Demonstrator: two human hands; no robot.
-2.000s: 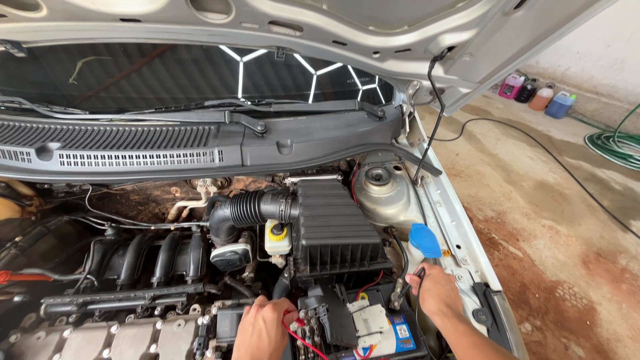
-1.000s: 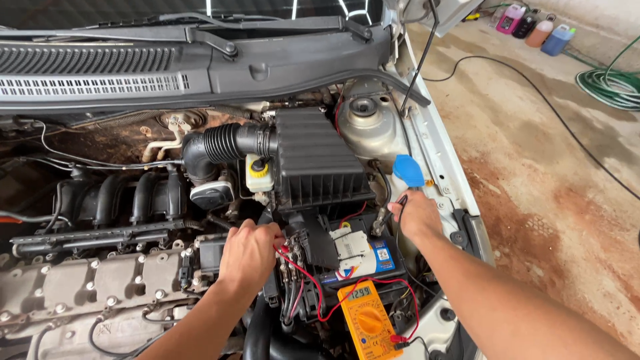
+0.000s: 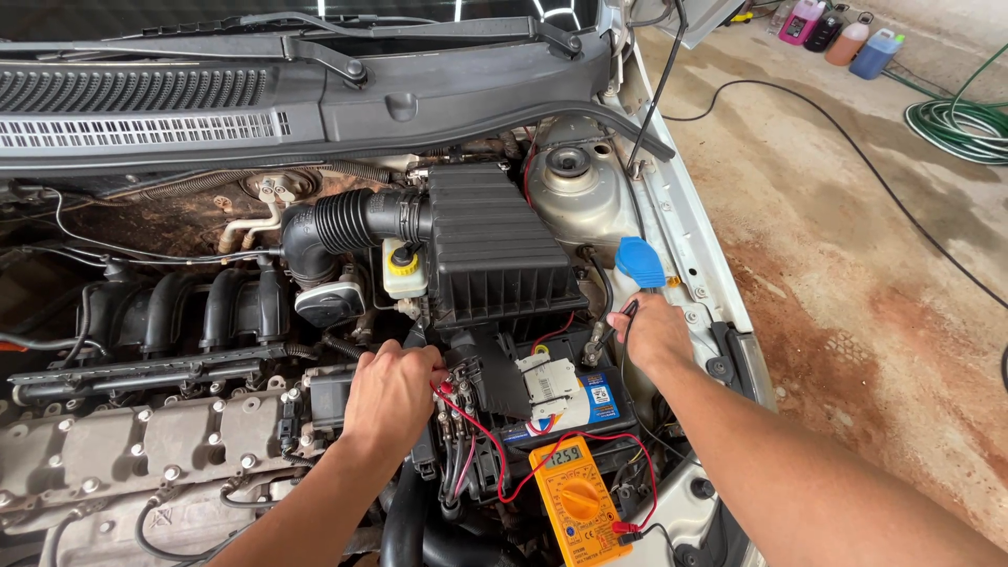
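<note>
My left hand [image 3: 394, 390] holds the red test probe [image 3: 446, 387] at the terminals and cables left of the car battery [image 3: 587, 417]. My right hand [image 3: 657, 331] grips the black test probe [image 3: 631, 309], whose end points at the battery terminal clamp [image 3: 592, 352]; exact tip contact is hard to see. A yellow digital multimeter [image 3: 579, 500] lies tilted in front of the battery, its display lit with 12.59, red and black leads plugged in at its lower right. A white module [image 3: 549, 383] with red wires sits on the battery.
Behind the battery is the black air filter box [image 3: 504, 244], with a brake fluid reservoir [image 3: 404, 268] to its left. A blue washer cap [image 3: 640, 262] stands beyond my right hand. The hood prop rod [image 3: 665, 87] rises at the right. A green hose [image 3: 957, 130] and bottles [image 3: 874, 53] are on the floor.
The view has shifted down, bringing the multimeter into sight. Both hands stay at about the same places by the battery, each with its probe.
</note>
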